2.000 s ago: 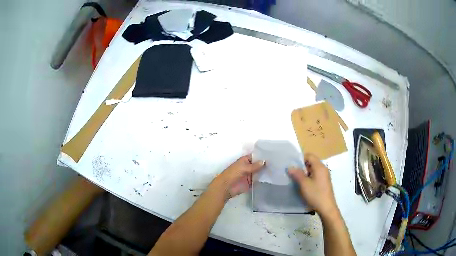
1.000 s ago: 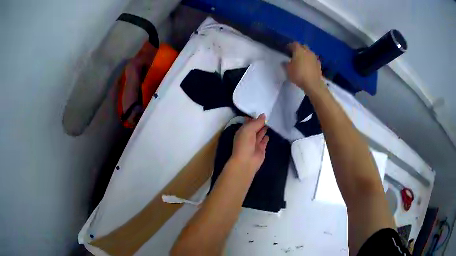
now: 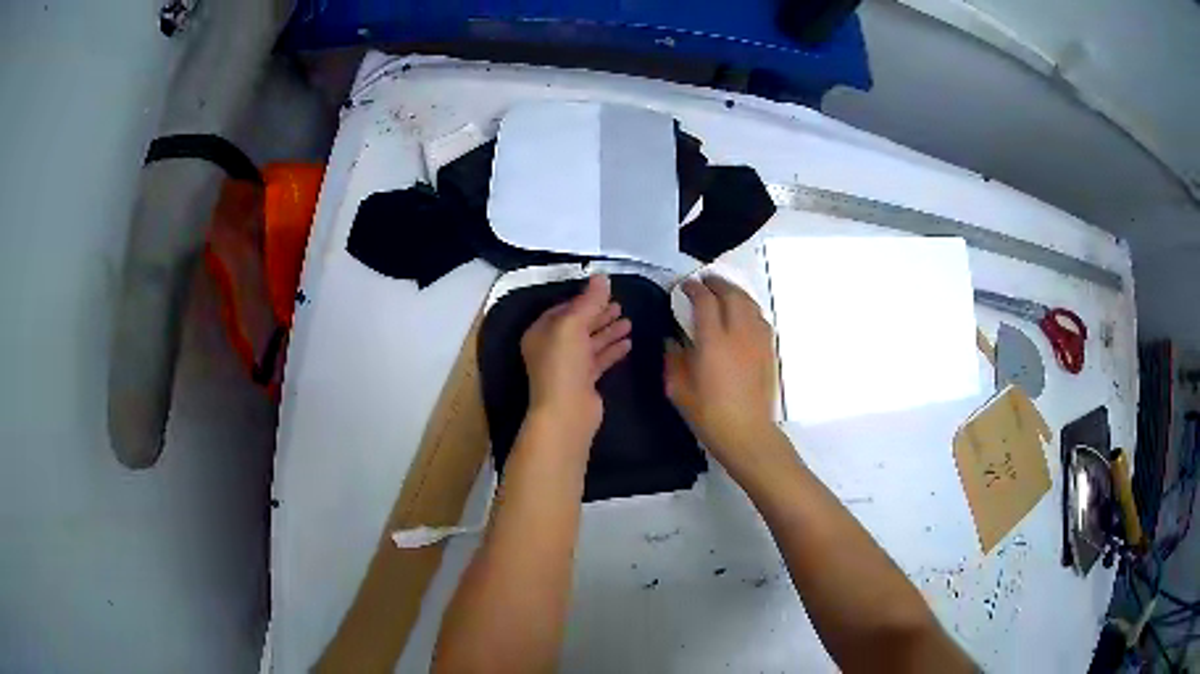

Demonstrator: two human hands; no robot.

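A stack of black fabric pieces (image 3: pixel 632 435) lies on the white table. Beyond it, a pale grey-white piece with rounded corners (image 3: pixel 546 178) lies flat over black scraps. My left hand (image 3: pixel 573 353) is over the stack with its fingers a little apart and nothing seen in it. My right hand (image 3: pixel 721 366) is at the stack's right edge, its fingers over a small white piece (image 3: pixel 684 310) mostly hidden beneath it. Whether it grips anything cannot be seen.
Black scraps (image 3: pixel 408 234) flank the pale piece. A long tan strip (image 3: pixel 421 527) lies left. To the right are a bright white sheet (image 3: pixel 871 329), red-handled scissors (image 3: pixel 1063 340), a grey template (image 3: pixel 1017 362), a tan template (image 3: pixel 1003 467) and an iron (image 3: pixel 1090 507). A metal ruler (image 3: pixel 921 227) lies along the far edge.
The pale piece, held up between both hands a second ago, now lies flat on the scraps, released. Both hands have come back to the black stack. The view has shifted.
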